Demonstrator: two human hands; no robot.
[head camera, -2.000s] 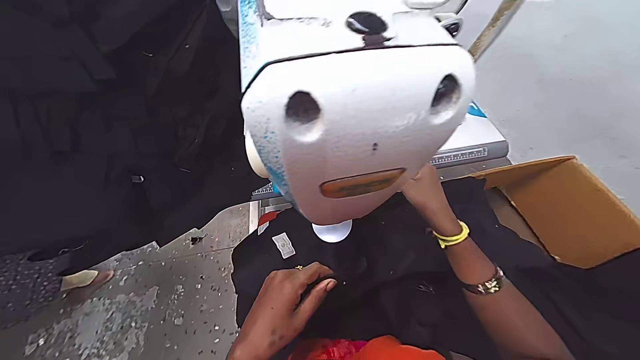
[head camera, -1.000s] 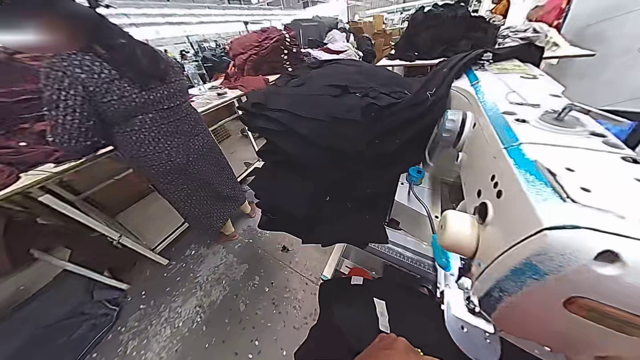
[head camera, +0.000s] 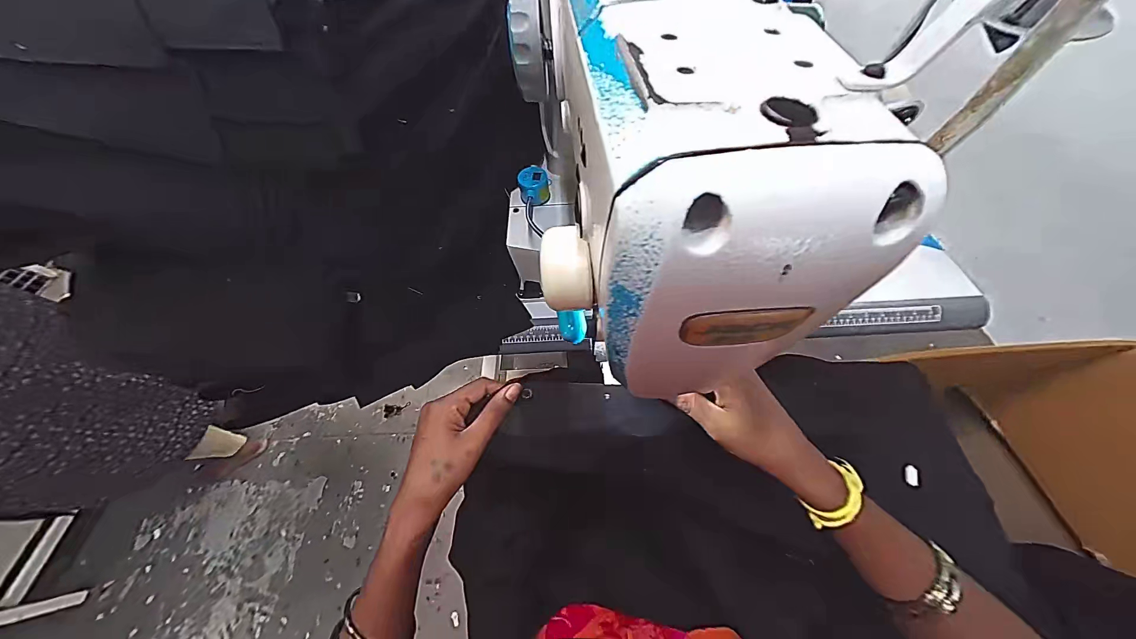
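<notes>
A white and blue industrial sewing machine (head camera: 763, 257) fills the upper middle of the head view. Black fabric (head camera: 621, 524) lies spread in front of it, its upper edge near the needle area, which the machine head hides. At that edge on the left, my left hand (head camera: 461, 435) pinches the cloth between thumb and index finger. My right hand (head camera: 728, 413) is at the fabric just under the machine head, its fingertips partly hidden; whether it grips the cloth cannot be told.
A large pile of black fabric (head camera: 266, 195) hangs at the left. Beyond it, a person in a speckled garment (head camera: 98, 408) stands at the left edge. An open cardboard box (head camera: 1056, 435) is at the right. Scraps and stains mark the grey floor (head camera: 240, 541).
The view swung up to the room and back down. Two seconds ago my left hand lay on the cloth; now it pinches the cloth's edge. The pale tags seen on the cloth then no longer show there.
</notes>
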